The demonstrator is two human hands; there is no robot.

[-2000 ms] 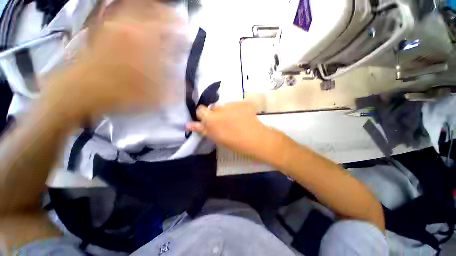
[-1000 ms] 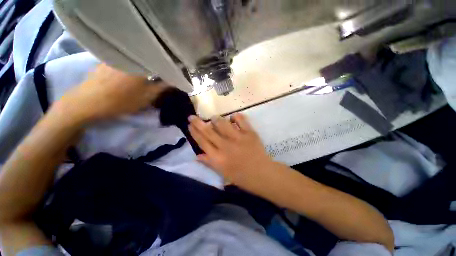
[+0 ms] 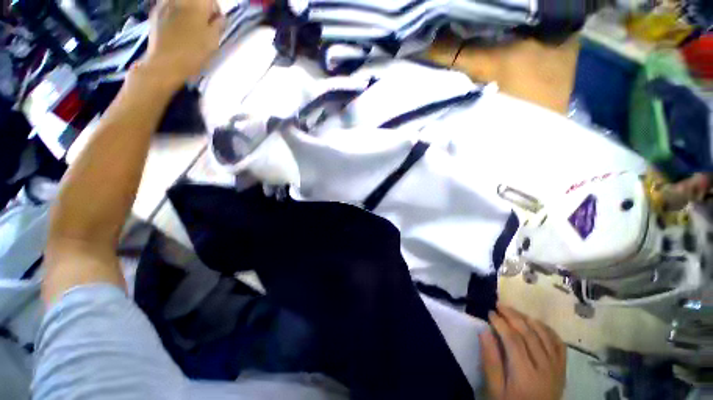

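A white garment panel (image 3: 336, 172) with dark strips (image 3: 397, 173) lies across the table up to the sewing machine head (image 3: 598, 226). A large navy piece (image 3: 336, 266) joins it and hangs toward my lap. My right hand (image 3: 525, 355) is at the lower right, cut off by the bottom edge. Its fingers hold down the garment's edge beside a dark strip end (image 3: 482, 295), just below the presser foot area. My left hand (image 3: 186, 35) is reached out at the top left, beyond the garment, and blurred; whether it grips cloth is unclear.
Striped cloth (image 3: 422, 17) is heaped along the back. A brown board (image 3: 524, 66) lies behind the machine. Green and blue items (image 3: 649, 109) stand at the far right. Dark scraps (image 3: 645, 375) lie at the lower right. Pale and navy cloth lies at the left.
The view has swung left, so the machine head now shows at the right. My left hand has moved from near the needle far up and left. My right hand remains near the needle area.
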